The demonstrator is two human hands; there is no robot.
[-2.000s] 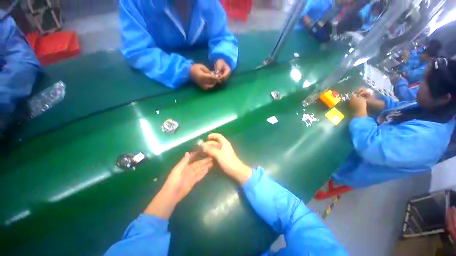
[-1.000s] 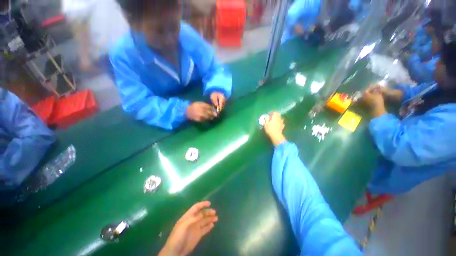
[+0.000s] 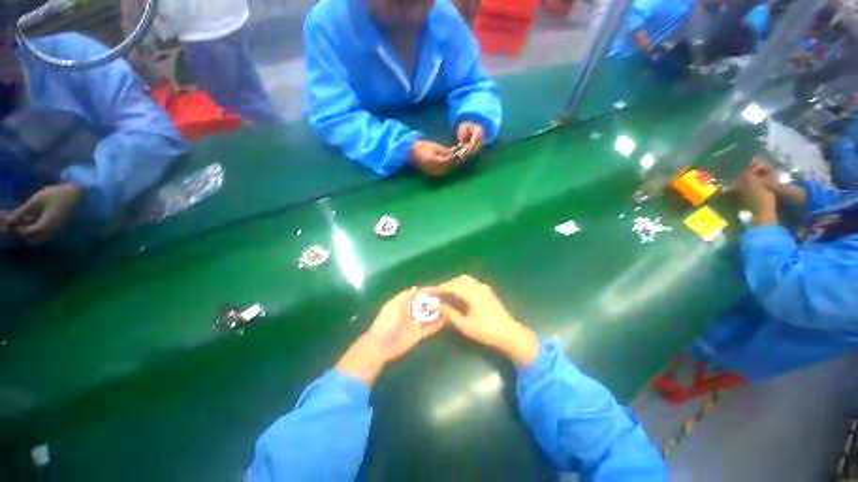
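A small round silver-white unit is between my two hands, above the near side of the green belt. My left hand holds it from the left with the fingers around its edge. My right hand touches its right side with thumb and fingertips. Whether a small part is in my right fingertips cannot be told. Two similar units lie on the belt beyond my hands, one at the centre and one further left.
A dark unit with a white piece lies left on the belt. A white square, small white parts, a yellow-orange box and a yellow card lie right. A clear bag lies left. Co-workers sit across and right.
My right hand has come back from the far belt, where it was at a silver-white unit, to my left hand. Both hands are now at a unit. The camera view has shifted.
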